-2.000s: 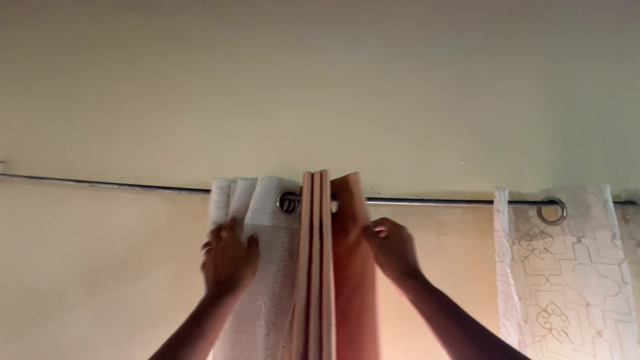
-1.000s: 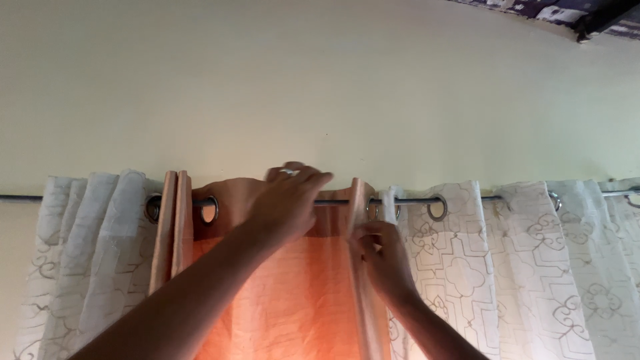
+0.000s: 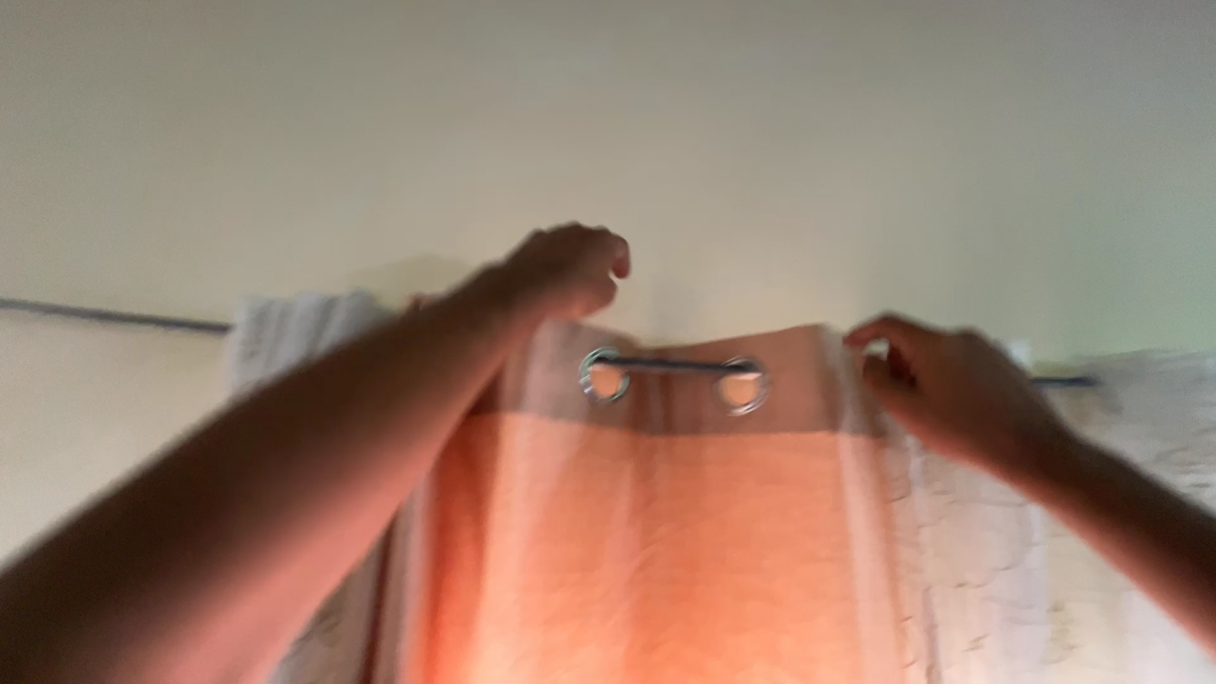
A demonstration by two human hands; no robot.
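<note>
An orange curtain (image 3: pixel 684 532) with a brownish top band hangs on a dark metal curtain rod (image 3: pixel 670 365), which passes through two metal eyelets, the left one (image 3: pixel 604 375) and the right one (image 3: pixel 741 386). My left hand (image 3: pixel 575 271) is raised over the upper left edge of the curtain, fingers curled and apart, with nothing visible between them. At the curtain's upper right corner, my right hand (image 3: pixel 936 385) has its thumb and forefinger apart, the fingertip close to the fabric edge. Blur hides whether either hand touches the cloth.
A bunched white patterned curtain (image 3: pixel 299 337) hangs behind my left forearm. Another pale patterned curtain (image 3: pixel 1130 513) hangs at the right, behind my right hand and forearm. The plain wall (image 3: pixel 665 142) rises behind and above the rod.
The orange curtain, bunched in folds two seconds ago, is now spread wider between my hands. My right hand, at the curtain's right edge folds a second ago, now has its fingers apart there.
</note>
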